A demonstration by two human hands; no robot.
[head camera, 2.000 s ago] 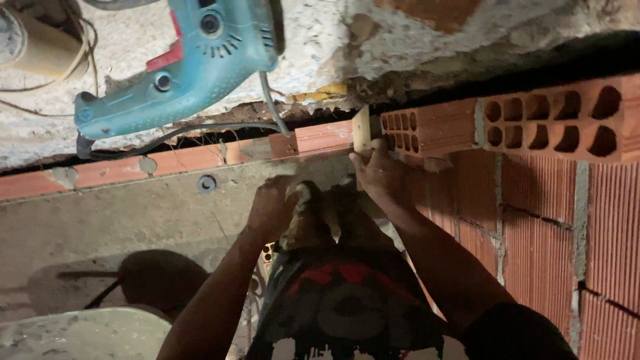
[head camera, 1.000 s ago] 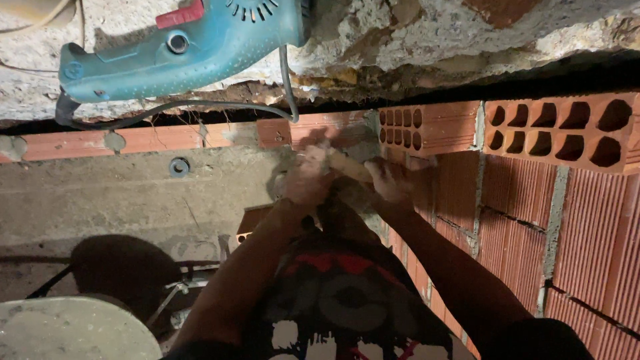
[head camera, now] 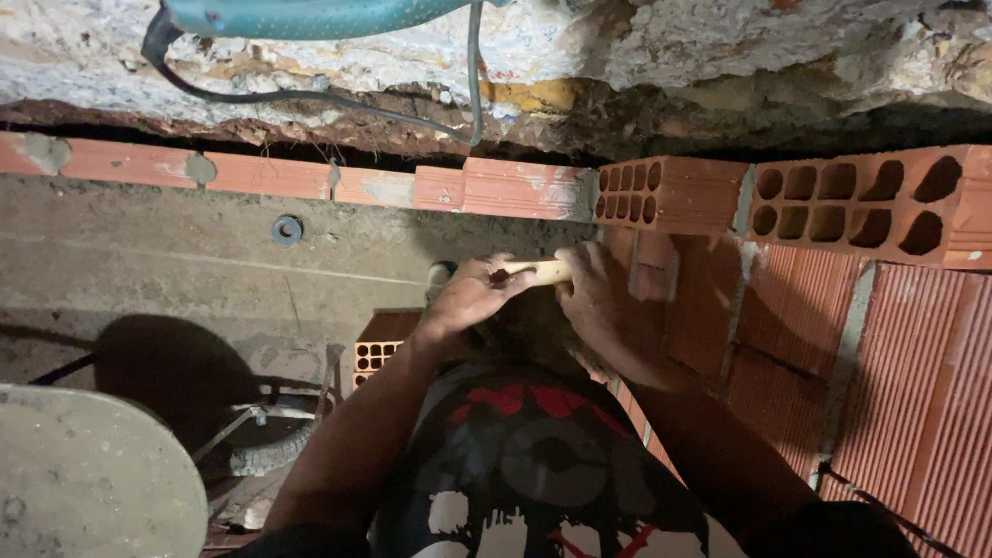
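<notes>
In front of my torso, below the corner of the brick walls, both hands grip a short pale piece that looks like wood. My left hand (head camera: 474, 293) closes around its left end, and my right hand (head camera: 587, 298) holds the right end. The pale wooden piece (head camera: 549, 271) lies roughly level between them; my fingers hide part of it. Just above my hands runs a course of hollow clay bricks (head camera: 523, 188), with a brick showing open cells (head camera: 629, 191) at the corner.
A teal power tool (head camera: 310, 17) with a dark cable rests on the rough ledge above. A grey ring (head camera: 287, 230) lies on the floor. At lower left are a mortar-coated round surface (head camera: 93, 473) and a wheel (head camera: 271, 446). A ribbed brick wall (head camera: 914, 387) stands at right.
The pale piece, upright at the wall corner two seconds ago, has come down away from the wall. My left hand, apart from it then, now holds it too.
</notes>
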